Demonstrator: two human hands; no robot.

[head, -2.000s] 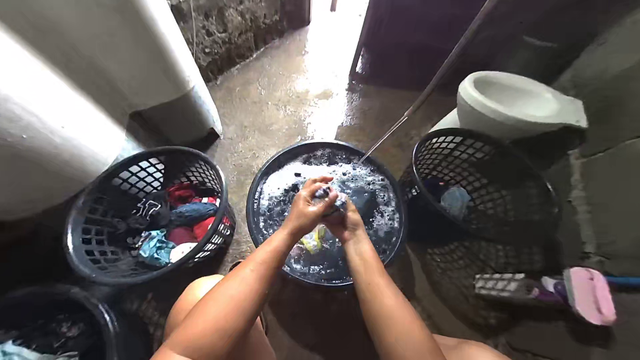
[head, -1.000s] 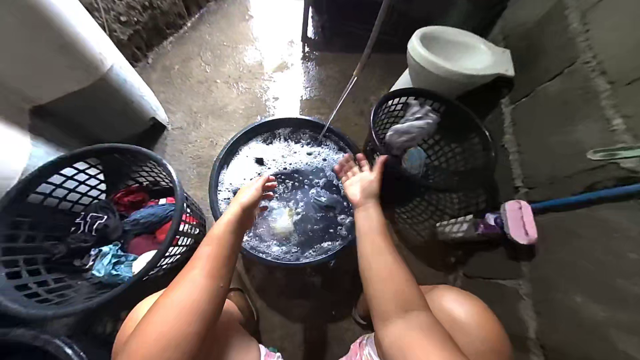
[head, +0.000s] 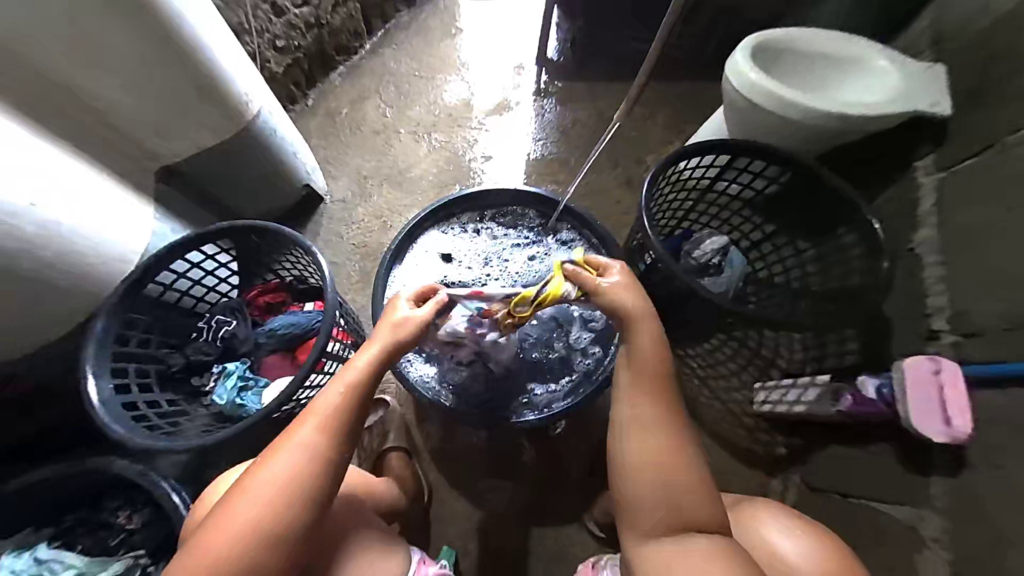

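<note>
A wet multicoloured garment with yellow trim (head: 512,312) is stretched between my two hands, over a round dark tub (head: 386,276) of sudsy water (head: 496,248). My left hand (head: 412,320) pinches its whitish end near the left side of the tub. At the right, my right hand (head: 610,290) grips the yellow-edged end. The lower part of the cloth hangs close to the water; whether it dips in is hard to tell. A thin stream of water (head: 584,172) falls into the back of the tub from a pipe or hose (head: 652,60).
Left stands a black plastic laundry basket (head: 104,384) with clothes (head: 280,336); another dark container (head: 152,480) is below it. On the right, a black basket (head: 872,232) holds wet cloths (head: 716,260). Behind it is a white toilet bowl (head: 832,80). A pink brush-like object (head: 934,400) lies right.
A second ago both hands were apart and empty above the tub; now they hold the yellow-trimmed garment. Between the earlier frames, a greyish cloth appeared in the right basket.
</note>
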